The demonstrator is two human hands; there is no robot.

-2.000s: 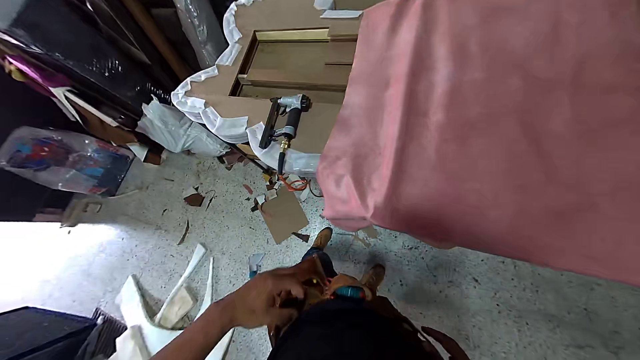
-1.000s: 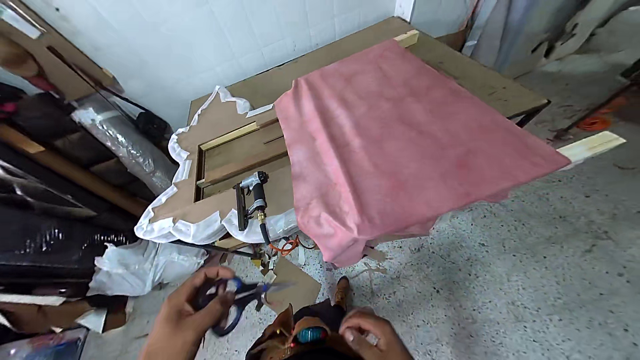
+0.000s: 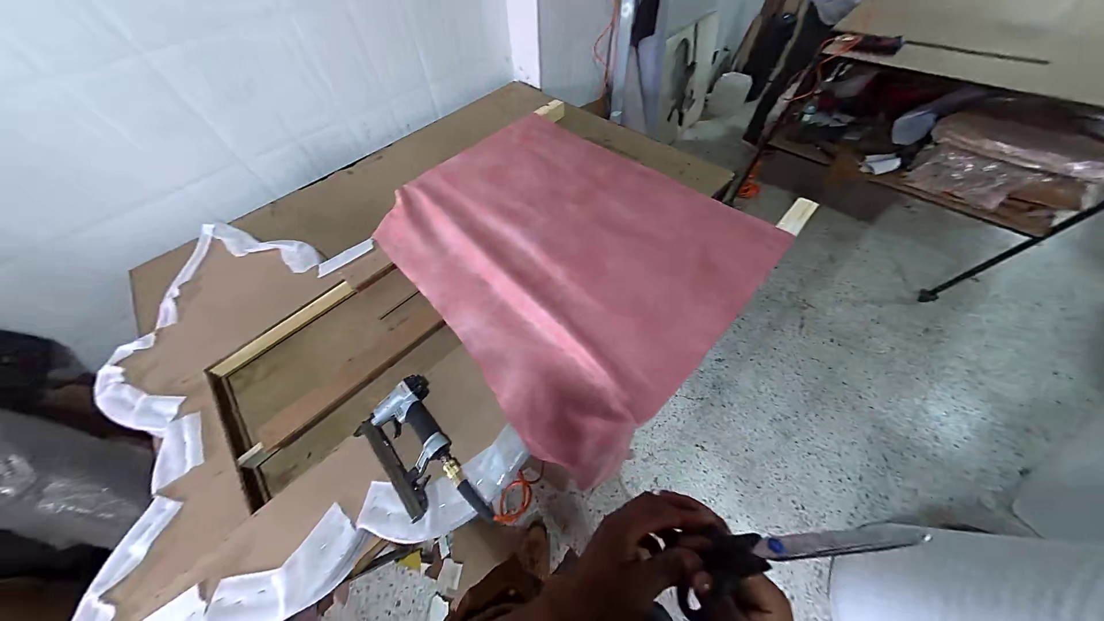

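Scissors with dark handles (image 3: 729, 561) are low in the view, their blades pointing right. My left hand (image 3: 642, 548) grips the handles from the left. Below them, my right hand (image 3: 759, 599) is also on the handles, partly cut off by the frame's bottom edge. Farther up, a pink leather-like sheet (image 3: 595, 250) lies over a wooden frame, with a fold along its left side. A pneumatic stapler (image 3: 410, 444) rests on the frame's brown panel (image 3: 233, 302), which has white padding strips (image 3: 293, 561) stapled around its scalloped edge. Neither hand touches the sheet.
The frame lies on a brown worktable (image 3: 345, 185) against a white-covered wall. An air hose with an orange part (image 3: 516, 498) hangs near the stapler. Scraps litter the floor below. A second table (image 3: 983, 52) with a loaded lower shelf stands at upper right; a white roll (image 3: 957, 569) is at lower right.
One second ago my left hand held the scissors with my right hand apart from them; now both hands are together at the handles. The view has swung up and right.
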